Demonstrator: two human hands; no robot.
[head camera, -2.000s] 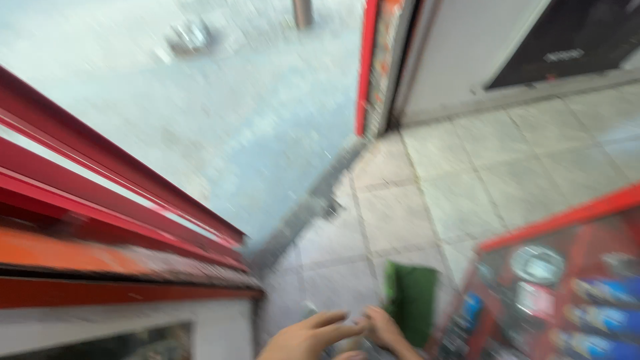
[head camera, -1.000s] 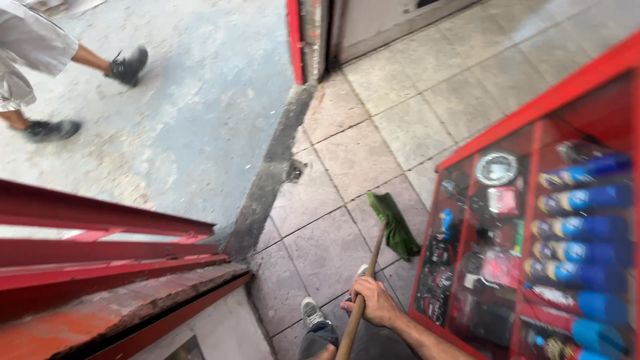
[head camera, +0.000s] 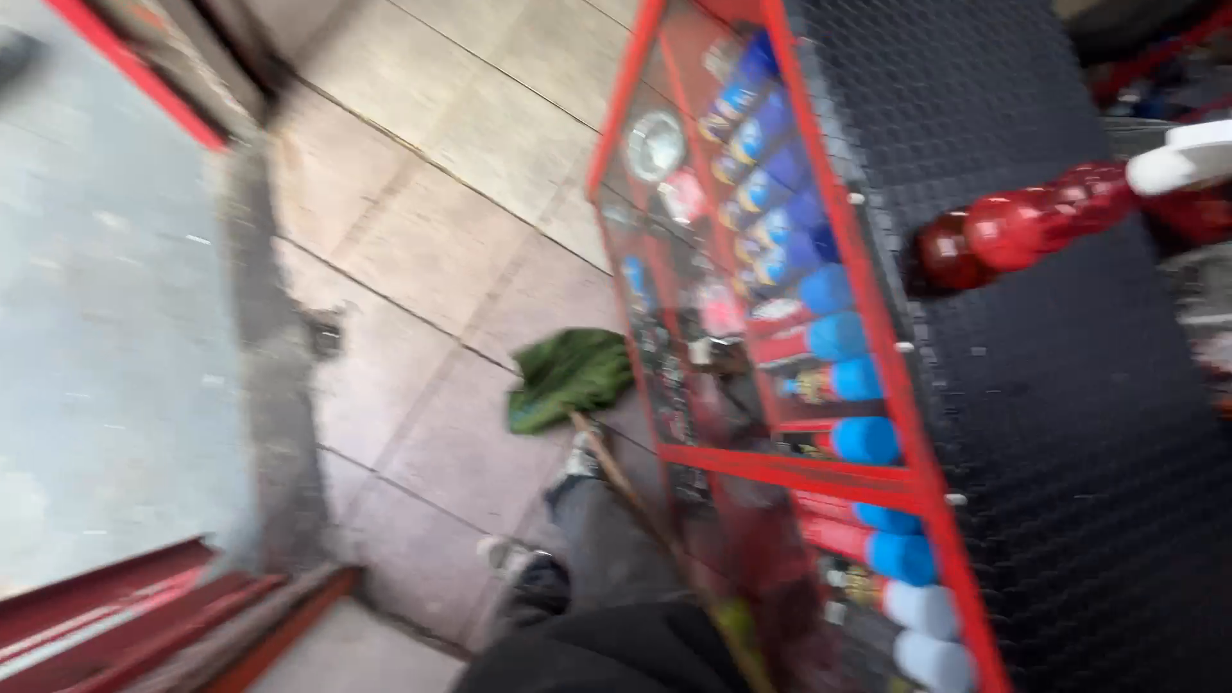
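A green cloth (head camera: 570, 378) lies on the tiled floor at the foot of a thin wooden stick (head camera: 626, 481), close beside the red-framed glass display case (head camera: 784, 462). The stick slants down along my right side and leaves at the bottom edge. Neither my left hand nor my right hand shows, so what they hold is hidden. My shoes and dark trousers (head camera: 616, 549) are just below the cloth. The view is blurred.
Bottles and cans with blue caps (head camera: 857, 380) fill the case. On its black textured top (head camera: 1059, 385) lies a red spray bottle (head camera: 1020, 226). A doorway sill (head camera: 289, 414) and red metal door parts (head camera: 125, 597) are at left.
The view has swung right, over the display case. The hand that gripped the stick a second ago is out of sight. The walking person's legs have left view, apart from a dark blur at the left edge.
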